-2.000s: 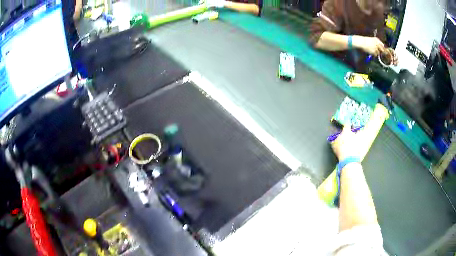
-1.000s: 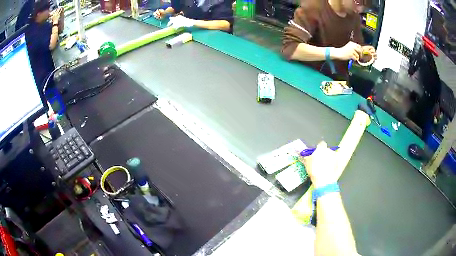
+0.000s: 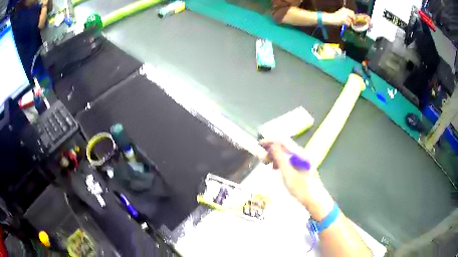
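My right hand (image 3: 296, 175), bare with a blue wrist strap, holds a purple marker pen (image 3: 300, 161) above the border of the conveyor and the white surface. A power supply board (image 3: 233, 198) with yellow edges lies below and left of the hand, where the black mat meets the white surface. Its parts face up, blurred. Another board (image 3: 287, 123), pale with a yellow-green edge, lies on the conveyor just beyond my hand, beside a yellow-green bar (image 3: 336, 118). My left hand is not in view.
Another board (image 3: 264, 54) lies farther up the conveyor (image 3: 211, 75). At left are a keyboard (image 3: 58, 123), a tape roll (image 3: 101, 149), a dark green handle (image 3: 118, 134), a black holder (image 3: 138, 176) and a blue-purple pen (image 3: 128, 205). A person (image 3: 321, 19) works across the conveyor.
My right hand has come back toward the white surface, still with the pen. A board now lies at the mat's edge; one of the two boards by my hand remains on the conveyor. The view has shifted.
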